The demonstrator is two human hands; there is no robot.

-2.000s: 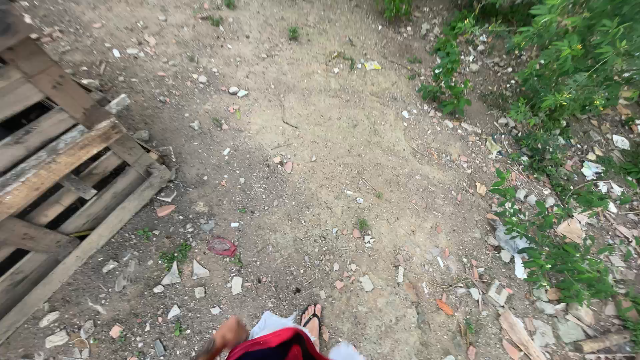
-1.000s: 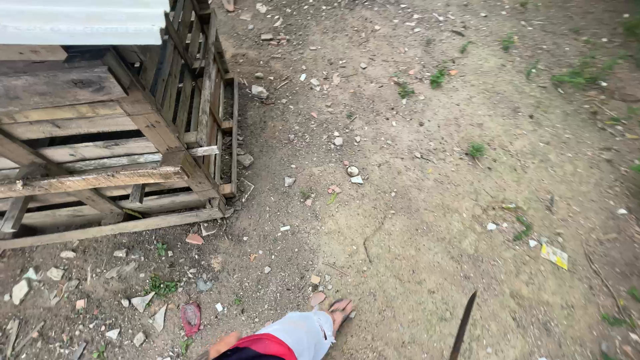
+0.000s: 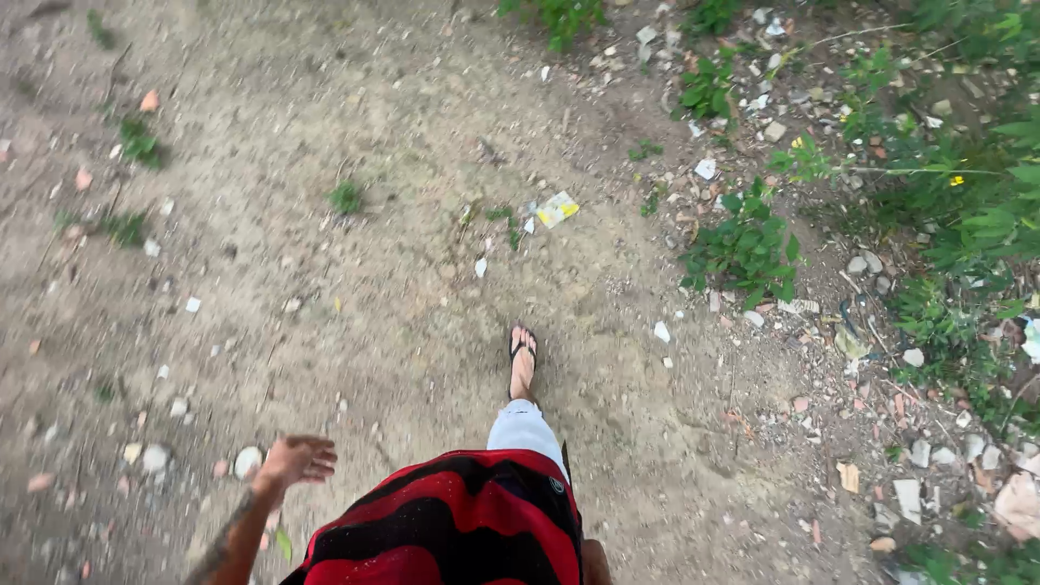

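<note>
At lower left, my left hand hangs over the dirt path with its fingers apart, holding nothing. On the other side, only a bit of my right forearm shows beside the red and black striped shirt; the hand itself is hidden. A thin dark strip shows beside the shirt and the white shorts leg; it may be part of a blade. One foot in a black flip-flop is on the ground ahead.
Dirt ground with scattered stones stretches ahead. A yellow and white wrapper lies in front of the foot. Green weeds, broken tile pieces and rubble line the right side. A large pale stone sits at the right edge.
The view has swung right, and the wooden pallets are out of sight. The dark pointed blade seen at lower right one second ago now shows at most as a strip by the shirt. My left hand has come into view.
</note>
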